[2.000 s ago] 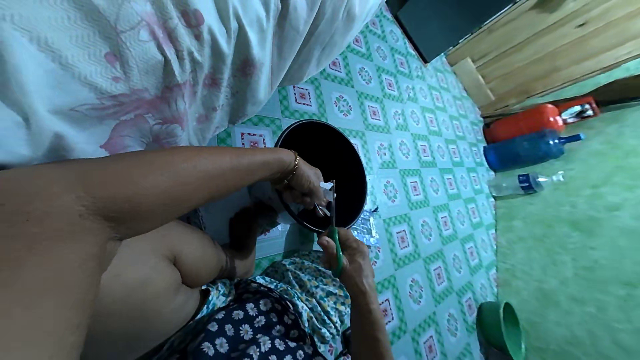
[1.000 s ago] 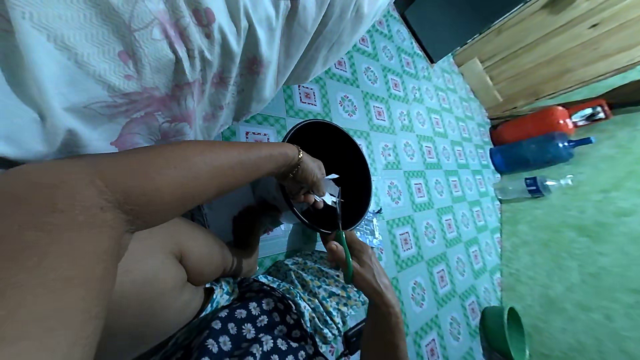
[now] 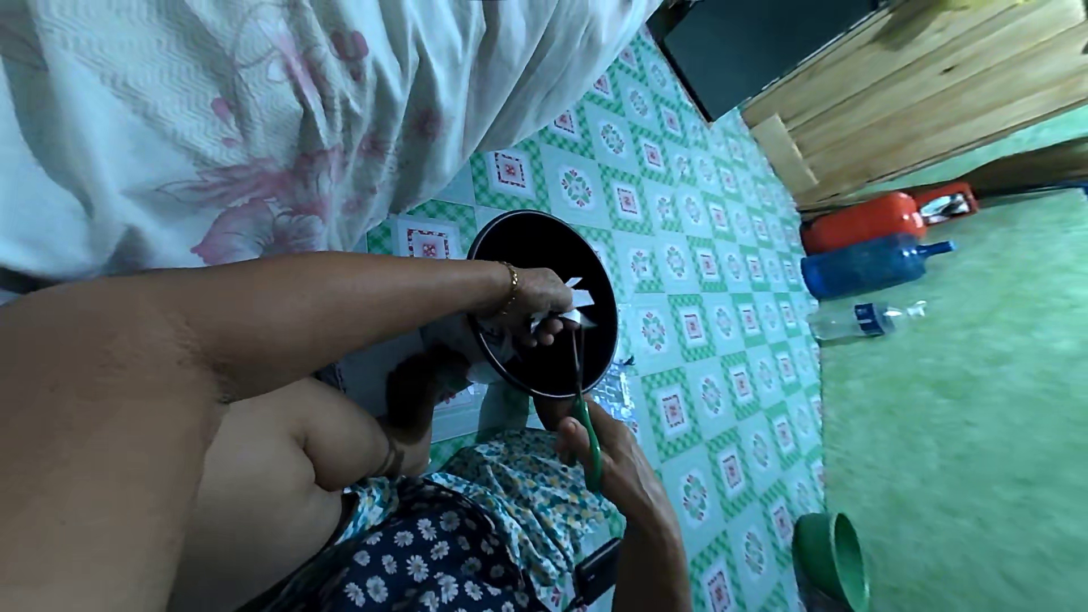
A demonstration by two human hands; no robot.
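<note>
My left hand [image 3: 540,299], with a bracelet at the wrist, pinches thin white pieces [image 3: 582,297], likely paper, over the mouth of a dark round bucket [image 3: 614,297]. Green-handled scissors [image 3: 592,442] are in my right hand [image 3: 625,472], beside the bucket's near rim. Their narrow blades reach over the opening and point at the lower white piece; whether they touch it is unclear. The dark inside of the bucket hides any contents.
Clear crumpled plastic [image 3: 616,395] lies beside the bucket on the patterned floor [image 3: 671,327]. A draped floral cloth [image 3: 340,110] is on the left. By the green wall are a red container [image 3: 867,223], a blue bottle [image 3: 867,265], a clear bottle [image 3: 863,320] and a green tub [image 3: 829,557].
The white pieces in my left hand have shifted and now stick out as separate strips. My right hand with the scissors has moved slightly. The bucket has stayed in place.
</note>
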